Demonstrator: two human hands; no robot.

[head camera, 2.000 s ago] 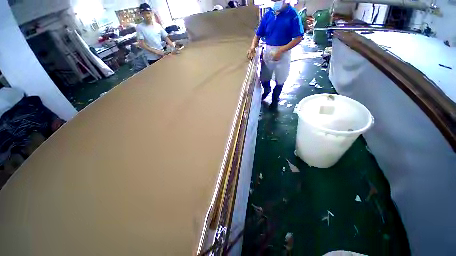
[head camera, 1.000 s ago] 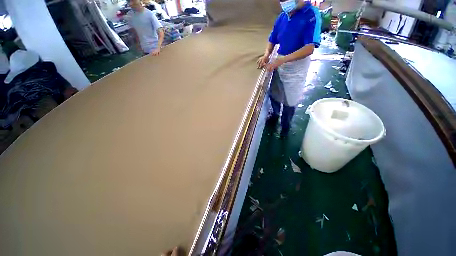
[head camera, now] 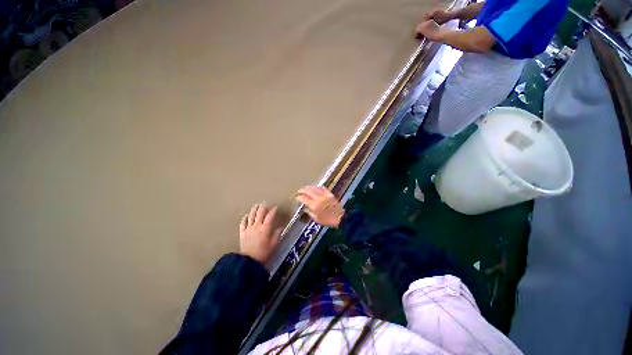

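A wide tan fabric ply (head camera: 159, 139) covers the table. Its pale selvedge (head camera: 369, 119) runs along the near table side. My left hand (head camera: 259, 232) lies palm down on the cloth just inside the edge, fingers apart. My right hand (head camera: 321, 205) is at the selvedge, fingers bent over it; whether it pinches the cloth cannot be told. Thin layers and a brown and silvery rail (head camera: 360, 154) show beside the edge.
A person in a blue shirt (head camera: 530, 24) has both hands on the cloth edge farther along. A large white bin (head camera: 478, 170) stands on the scrap-littered green floor (head camera: 485, 243). A grey-blue table skirt (head camera: 578, 166) hangs at right. Dark rolls lie at upper left.
My view has turned down toward the near edge. Both my hands have come into view at the cloth edge. The blue-shirted person is nearer; the other person is out of view.
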